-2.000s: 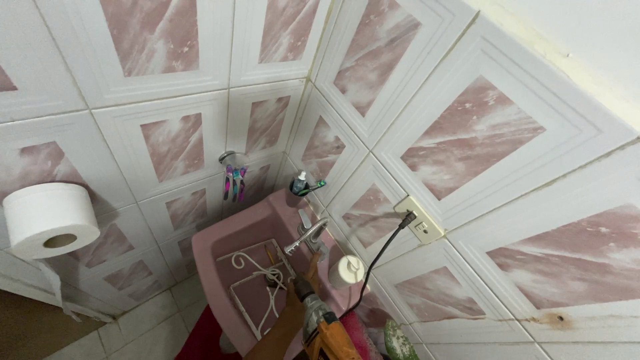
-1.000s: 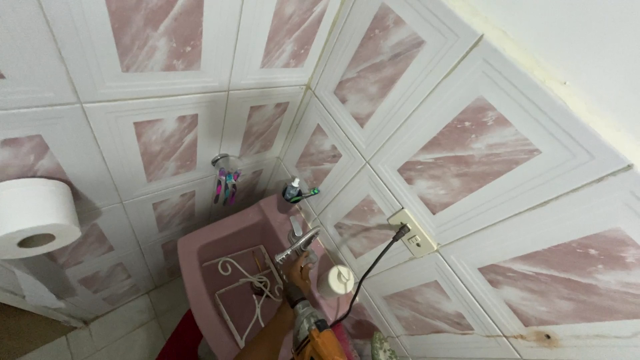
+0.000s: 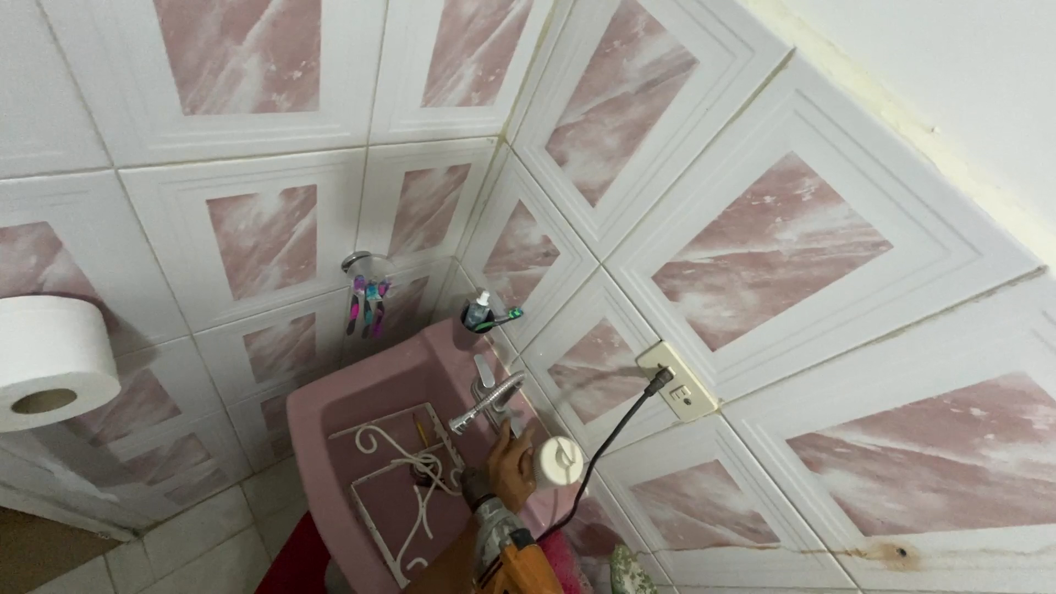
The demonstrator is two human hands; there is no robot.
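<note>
My left hand (image 3: 511,469) is at the rear rim of a pink washbasin (image 3: 309,462), by the handle of a chrome faucet (image 3: 493,396); whether its fingers hold anything cannot be told. Its forearm comes up from the bottom edge. The chuck of an orange corded drill (image 3: 516,561) lies close beside the hand and partly covers the arm; the drill's rear is cut off by the frame. My right hand is not in view. Inside the basin lies a white scrolled metal rack (image 3: 425,511), with a thin yellow-orange item (image 3: 423,431) near its top.
A round white-lidded container (image 3: 559,460) stands right of the hand. A black cord (image 3: 606,450) runs to a wall outlet (image 3: 676,381). A cup with toothpaste and a toothbrush (image 3: 478,315) sits at the basin corner. Toothbrushes (image 3: 367,305) hang on the wall; toilet paper (image 3: 54,363) is left.
Two seconds ago the left hand was largely hidden by the drill's chuck; now more of it shows at the faucet handle. The rack still lies in the basin.
</note>
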